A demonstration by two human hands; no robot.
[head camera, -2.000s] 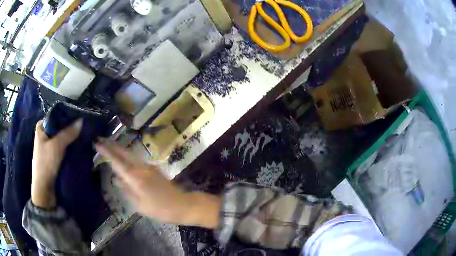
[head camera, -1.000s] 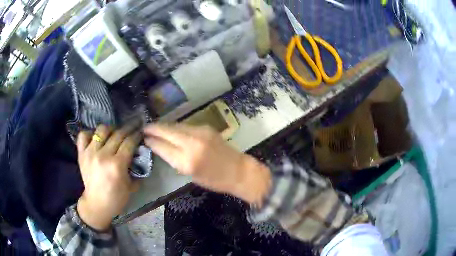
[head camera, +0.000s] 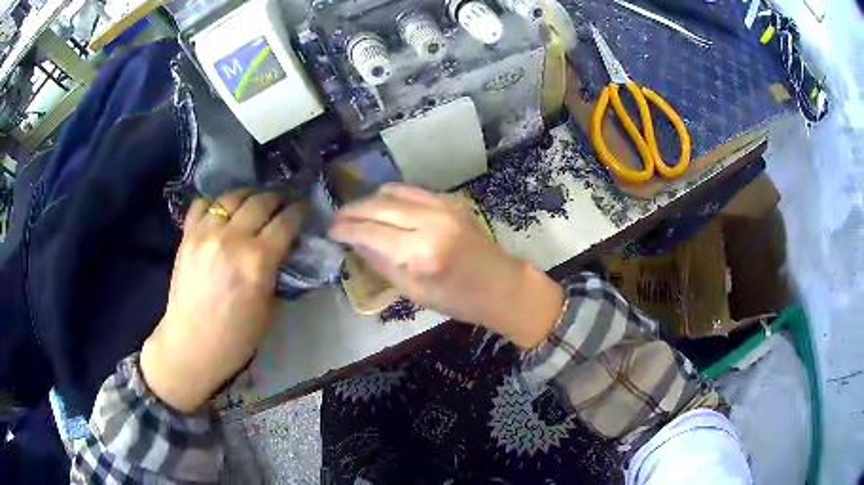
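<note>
A dark navy garment (head camera: 104,218) lies in a heap at the left. Its paler grey side is turned out under the head of the overlock machine (head camera: 436,57), with a looped edge along it. My left hand (head camera: 227,284), with a yellow ring, lies on the grey cloth and holds it down near the machine's front. My right hand (head camera: 436,256) has its fingertips bunched at the right end of the cloth and pinches it. The fingertips and the cloth between the hands are slightly blurred, and the needle area is hidden.
Orange-handled scissors (head camera: 639,128) lie on the patterned blue mat (head camera: 720,95), with thin tweezers (head camera: 663,21) behind. Dark trimmings (head camera: 531,189) cover the table right of the looper cover (head camera: 436,142). Below right are a cardboard box (head camera: 687,284) and a green-rimmed crate (head camera: 805,360).
Earlier my left hand held a navy fold at the far left and my right hand was raised open. Now both hands are on the grey cloth at the machine. The view has shifted.
</note>
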